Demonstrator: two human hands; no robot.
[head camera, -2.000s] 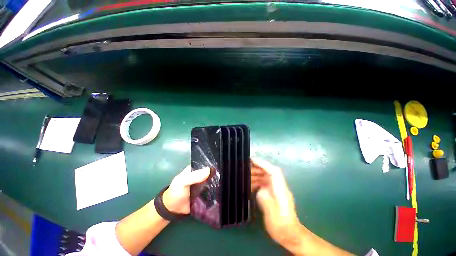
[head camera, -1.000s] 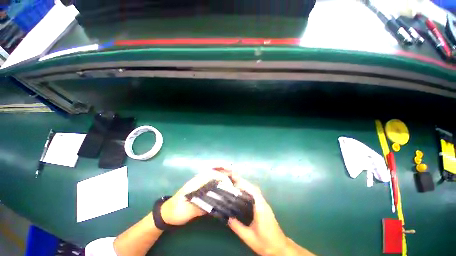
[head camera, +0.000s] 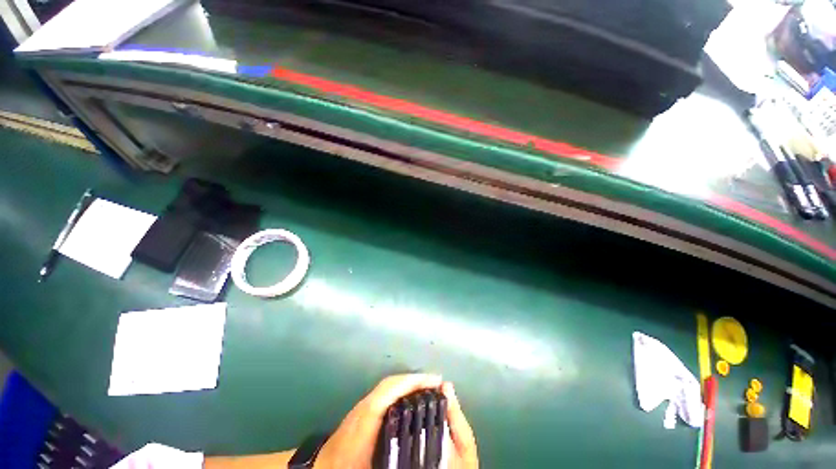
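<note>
A small batch of black phone screen assemblies (head camera: 418, 429) stands on edge at the bottom centre, its narrow ends towards the top of the picture and its lower part cut off by the frame. My left hand (head camera: 357, 429) holds the batch from the left, a black band on its wrist. My right hand (head camera: 461, 438) is closed along the right side of the batch, with only its fingers in view.
A cream tape roll (head camera: 270, 263) lies beside dark flat pieces (head camera: 174, 234). Left are white paper slips (head camera: 168, 349) and a pen (head camera: 66, 235). Right are a white cloth (head camera: 662, 374), yellow discs (head camera: 730, 341) and a black block (head camera: 754, 434). A raised shelf edge (head camera: 394, 165) crosses behind. A blue bin (head camera: 23, 408) stands lower left.
The batch was held upright, then tilted between both hands; now it is lower in the picture with its ends showing. The view has turned and shifted, and more of the shelf shows.
</note>
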